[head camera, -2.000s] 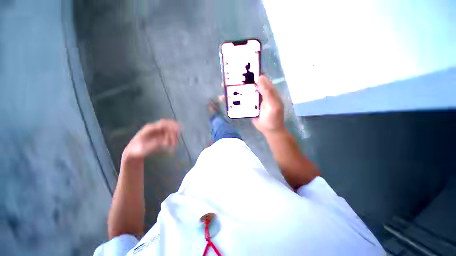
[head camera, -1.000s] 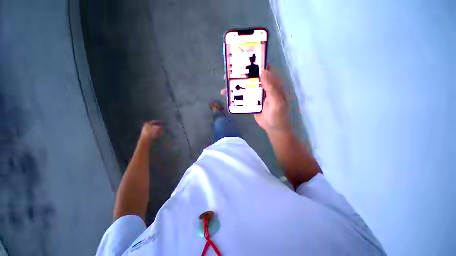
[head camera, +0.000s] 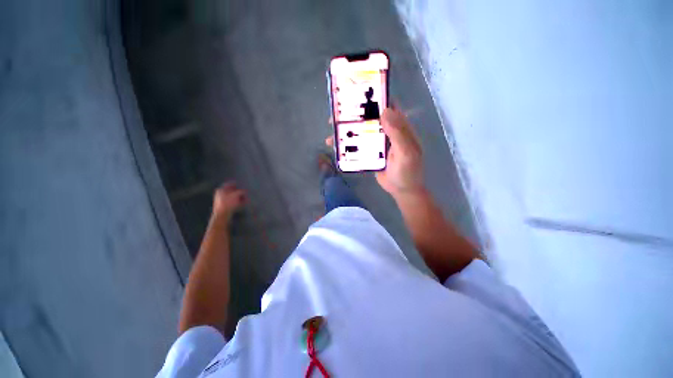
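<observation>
A smartphone (head camera: 359, 111) with a dark rim and a bright white and pink screen is upright in front of me, a little right of centre. My right hand (head camera: 402, 151) holds it, with the thumb along its right edge and fingertips showing at its left edge. My left hand (head camera: 230, 199) hangs low at the left, away from the phone. It is small and slightly blurred, with the fingers curled; whether anything is inside cannot be seen.
A grey concrete floor (head camera: 277, 96) runs ahead between a pale wall (head camera: 561, 148) on the right and a pale wall (head camera: 66, 162) on the left. A foot (head camera: 327, 164) and blue trouser leg show below the phone. A pendant (head camera: 313, 336) on red cord lies against my white shirt.
The bright wall and dark area at the right have given way to a plain pale wall. My left hand has lowered and its fingers are more curled. The phone stays in my right hand.
</observation>
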